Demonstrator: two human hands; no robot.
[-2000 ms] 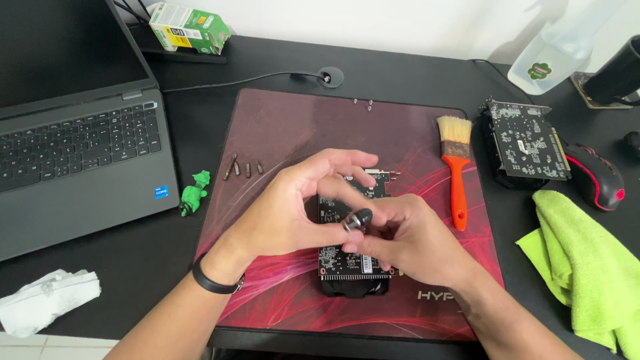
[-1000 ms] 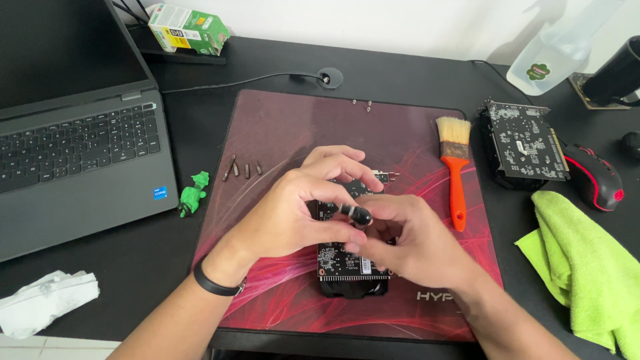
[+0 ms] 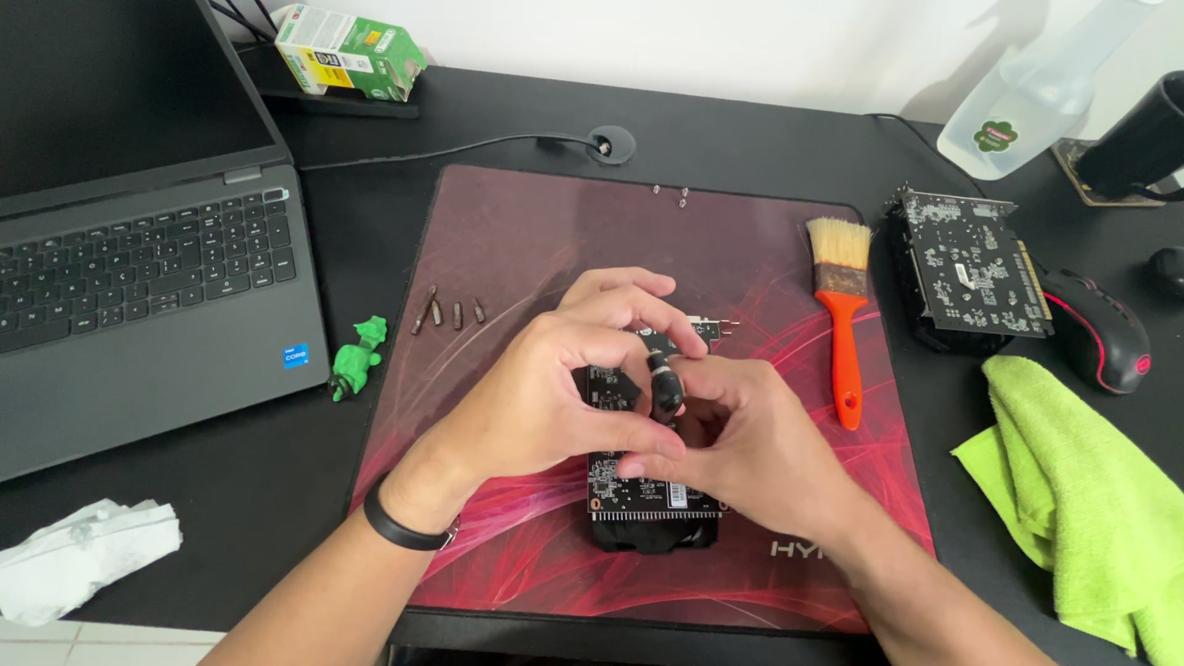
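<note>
Between both hands a black screwdriver [image 3: 665, 393] with a silvery collar is held nearly upright over a graphics card [image 3: 638, 495]. My left hand [image 3: 573, 379] has its thumb and index finger at the driver; the other fingers are spread above. My right hand [image 3: 740, 425] pinches it from the other side, thumb near the left thumb. The card lies circuit side up on a red and dark mouse pad [image 3: 555, 222], fan side below, its middle partly hidden by the hands. The driver's tip is hidden. Several screwdriver bits [image 3: 457, 315] and small screws [image 3: 684, 197] lie on the pad.
An orange-handled paintbrush [image 3: 843, 324] lies on the pad's right. Beyond it are a second graphics card [image 3: 976, 264], a mouse [image 3: 1098, 331], a green cloth [image 3: 1078, 490], a spray bottle [image 3: 1017, 102] and a dark mug [image 3: 1138, 139]. Left are a laptop [image 3: 157, 370], a green figurine [image 3: 357, 359] and crumpled tissue [image 3: 88, 555].
The screwdriver was tilted in the earlier frames and now stands more upright between the fingers. Both hands have stayed over the card, with their fingers shifted around it.
</note>
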